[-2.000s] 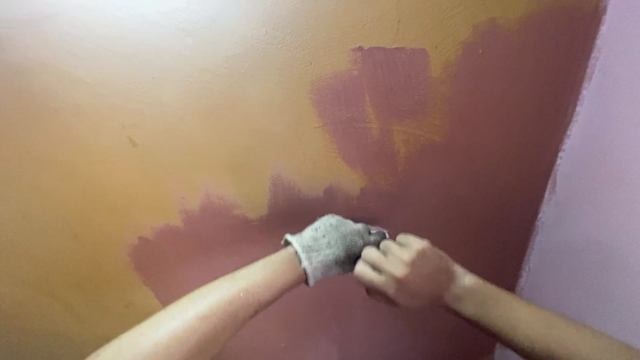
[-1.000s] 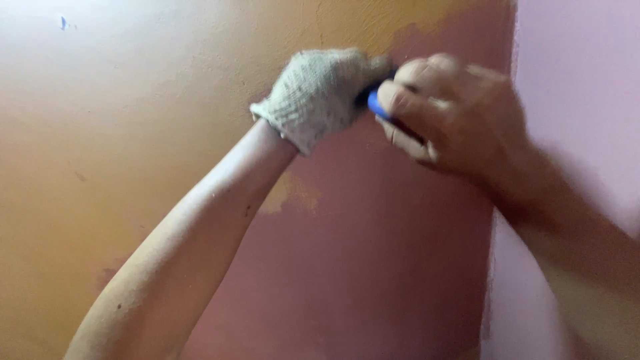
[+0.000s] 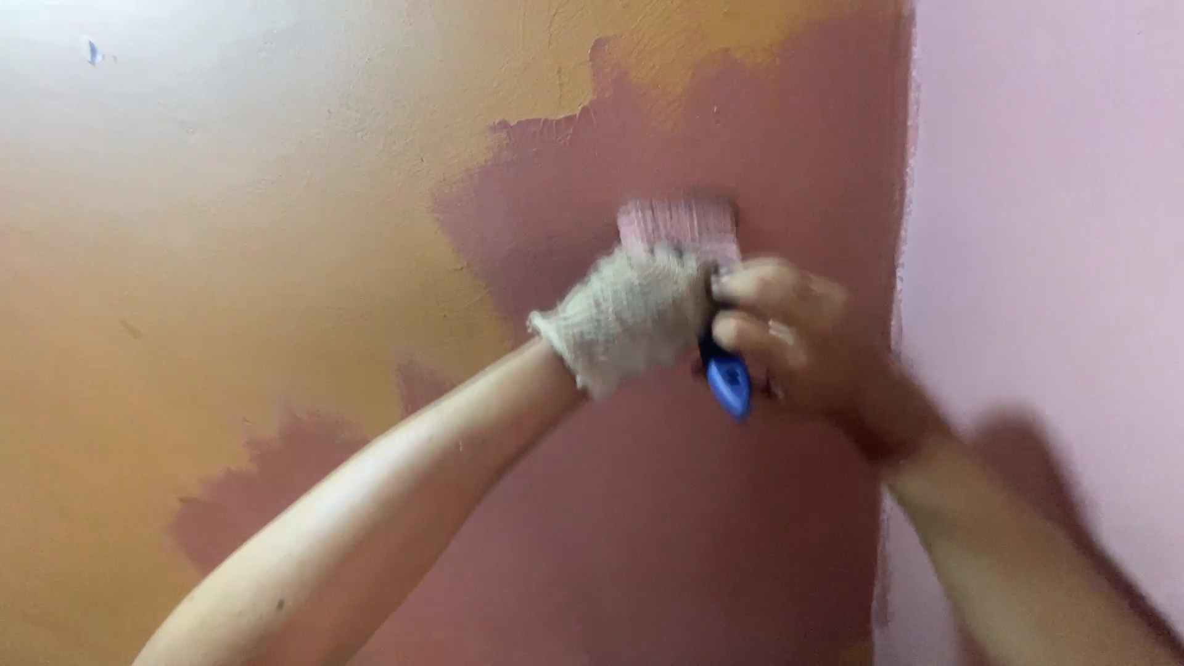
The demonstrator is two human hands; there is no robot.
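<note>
A wide paintbrush (image 3: 680,227) with pink-stained bristles and a dark and blue handle points upward against the wall's dark red paint (image 3: 684,157). My left hand (image 3: 634,314), in a pale knit glove, is closed around the brush near the base of the bristles. My right hand (image 3: 786,328), bare and slightly blurred, grips the handle from the right side, close beside the glove. The blue tip of the handle sticks out below both hands. The glove and fingers hide the middle of the brush.
Orange-yellow wall surface (image 3: 305,231) lies left of the red paint, with a ragged edge between them. A light pink wall (image 3: 1045,185) meets it at a vertical corner on the right. A small bluish mark (image 3: 93,51) shows at the upper left.
The brush's bristles and blue handle tip show now; one second ago the hands hid most of it. The red patch with orange gaps seen two seconds ago is now more solidly red.
</note>
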